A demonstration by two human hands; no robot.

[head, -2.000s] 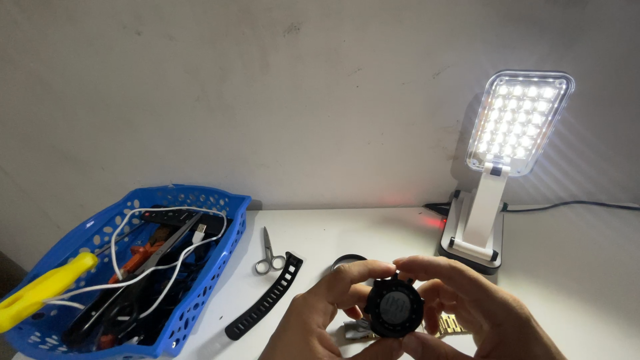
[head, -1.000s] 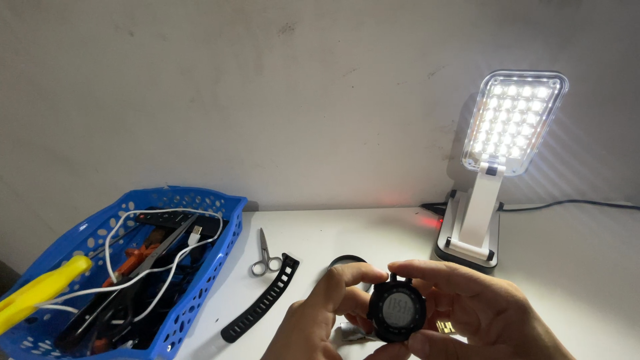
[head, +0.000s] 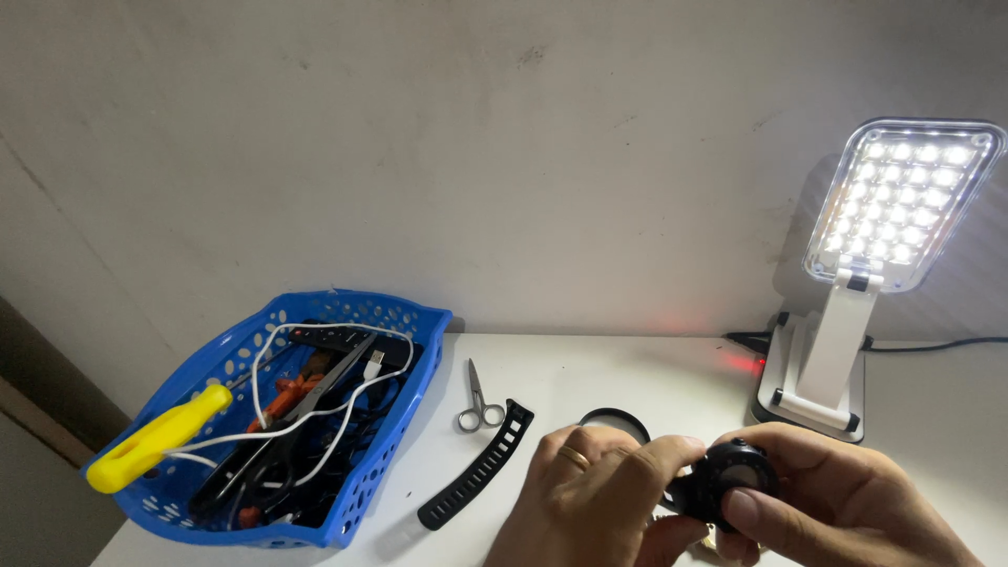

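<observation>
A round black watch case point(head: 740, 479) is between my hands at the lower right. My right hand point(head: 843, 496) grips it, with the thumb on its near face. My left hand point(head: 606, 488), with a ring on one finger, has its fingertips at the left side of the case; whether they pinch a small part there is hidden. Left of my hands a black slotted watch strap point(head: 478, 470) lies on the white table, beside small metal scissors point(head: 476, 402). A black ring-shaped rim point(head: 622, 415) shows behind my left hand. Something gold-coloured is partly hidden beneath my hands.
On the left stands a blue plastic basket point(head: 358, 480) with a yellow-handled screwdriver point(head: 161, 437), black-handled scissors point(head: 315, 394), a white USB cable point(head: 346, 405) and a remote control point(head: 331, 337). A lit LED lamp point(head: 835, 339) stands at the back right, its cable along the wall.
The watch case has turned from facing me to a tilted position. My left hand has shifted from holding its rim to its left side, back of the hand now towards the camera.
</observation>
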